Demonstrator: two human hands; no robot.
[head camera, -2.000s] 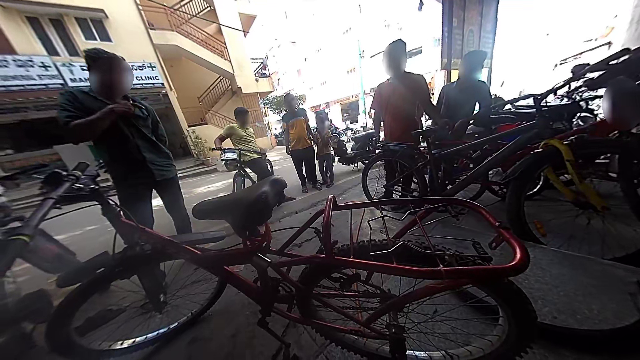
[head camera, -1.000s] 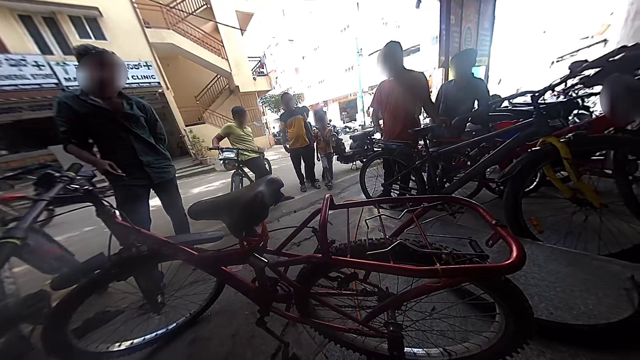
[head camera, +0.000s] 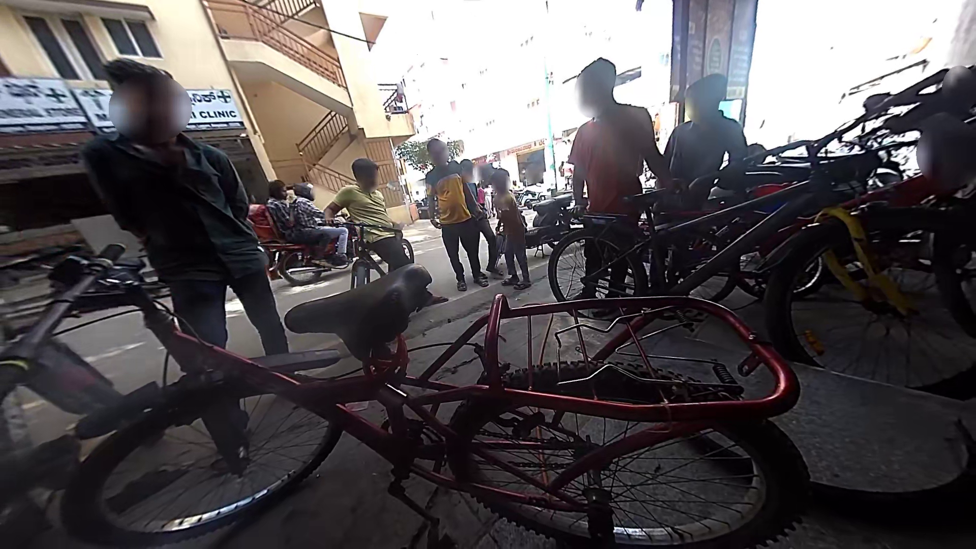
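Neither of my hands shows in the head view. A red bicycle stands broadside close in front of me, with its black saddle (head camera: 362, 309) near the middle. Over its rear wheel (head camera: 625, 457) sits a red tubular rear carrier (head camera: 648, 412) with a metal spring clip (head camera: 610, 374). The front wheel (head camera: 202, 457) is at the lower left, beneath the red frame (head camera: 252, 370).
More bicycles, one with a yellow part (head camera: 862, 259), crowd the right beside a stone slab (head camera: 884, 435). A person in a dark shirt (head camera: 183, 213) stands behind the red bicycle. Several people and a parked scooter (head camera: 553, 217) are along the street. Handlebars (head camera: 69, 297) reach in at left.
A motorcycle with riders has come into view on the street at left, behind the person in the dark shirt. That person's forearm, raised two seconds ago, has come down.
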